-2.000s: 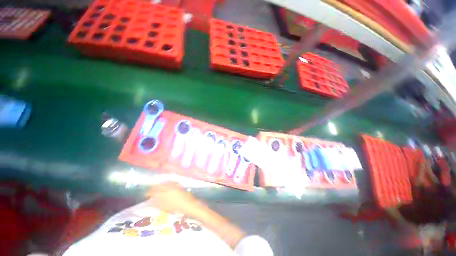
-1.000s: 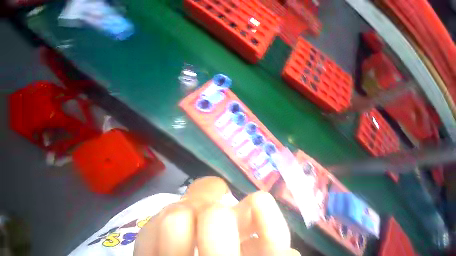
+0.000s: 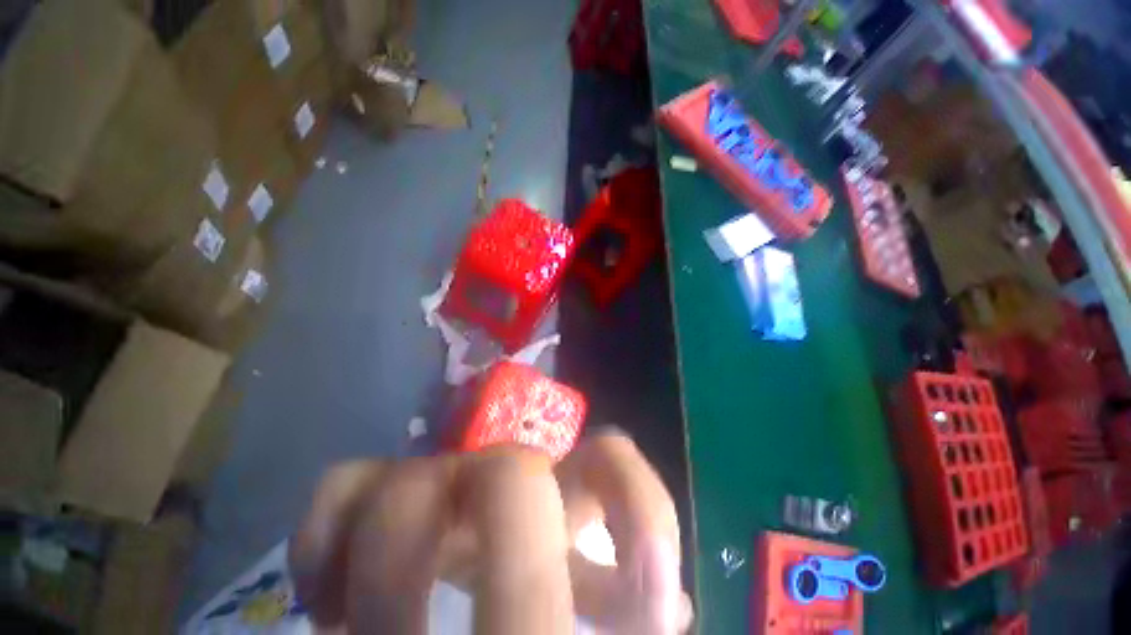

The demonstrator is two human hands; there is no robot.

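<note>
One hand, seemingly my right hand [image 3: 496, 533], is large and blurred at the bottom centre, close to the camera. Its fingers are bent; whether it holds anything cannot be told. My left hand is not seen. A salmon-red foam tray [image 3: 776, 620] is cut off at the lower right on the green bench [image 3: 732, 428]. A blue handheld device [image 3: 837, 576] lies across it. A small clear bottle [image 3: 817, 514] stands beside the tray. A blue and white pack [image 3: 771, 293] and a white slip [image 3: 740, 237] lie farther up.
Another foam tray [image 3: 798, 213] holds blue units at the upper bench. A red compartment tray [image 3: 970, 478] with dark parts is at the right. Red stools [image 3: 506, 267] [image 3: 527, 412] are on the grey floor left of the bench. Brown cartons [image 3: 124, 428] line the left side.
The view has swung left: floor, stools and cartons now show, and the foam tray sits at the lower right edge. The hand remains close to the camera at the bottom.
</note>
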